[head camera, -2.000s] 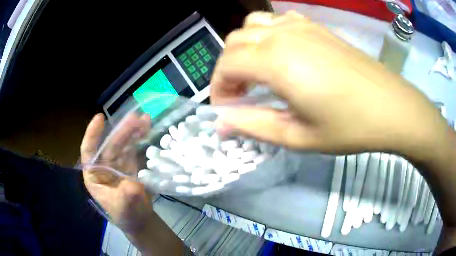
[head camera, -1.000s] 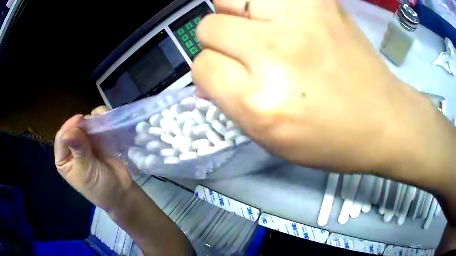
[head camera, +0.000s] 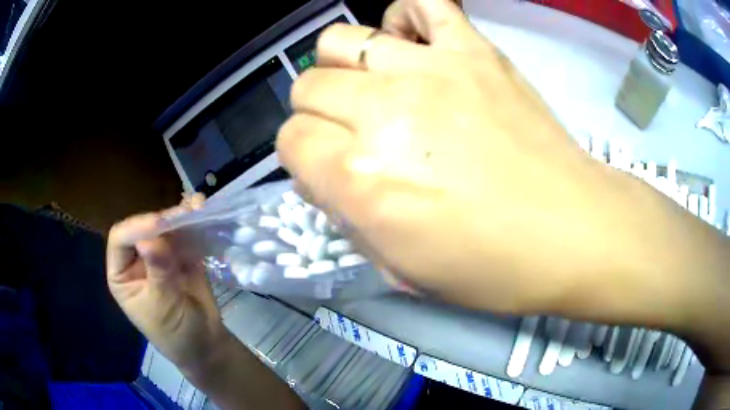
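A clear plastic bag (head camera: 232, 232) full of white rods lies across the middle, the rods' rounded ends (head camera: 300, 240) facing its left end. My left hand (head camera: 164, 276) pinches the bag's left end between thumb and fingers. My right hand (head camera: 416, 152) is over the bag's right part, fingers curled, and a ring shows on one finger. The right fingertips are partly hidden, so its grip on the bag is not clear. More white rods (head camera: 524, 346) lie side by side on the table at the right, partly behind my right forearm.
A counting scale (head camera: 240, 112) stands behind the bag. A squat bottle (head camera: 647, 84) with a metal top, a crumpled white cloth (head camera: 715, 116), a red tray (head camera: 592, 10) and a blue tray (head camera: 704, 40) are at the back right. 3M strips (head camera: 468, 376) line the near edge. Bagged rods (head camera: 336, 376) lie below.
My left hand went from open beside the bag's mouth to pinching that end, which is now flattened. My right hand moved left over the bag. The scale's green display now looks dark.
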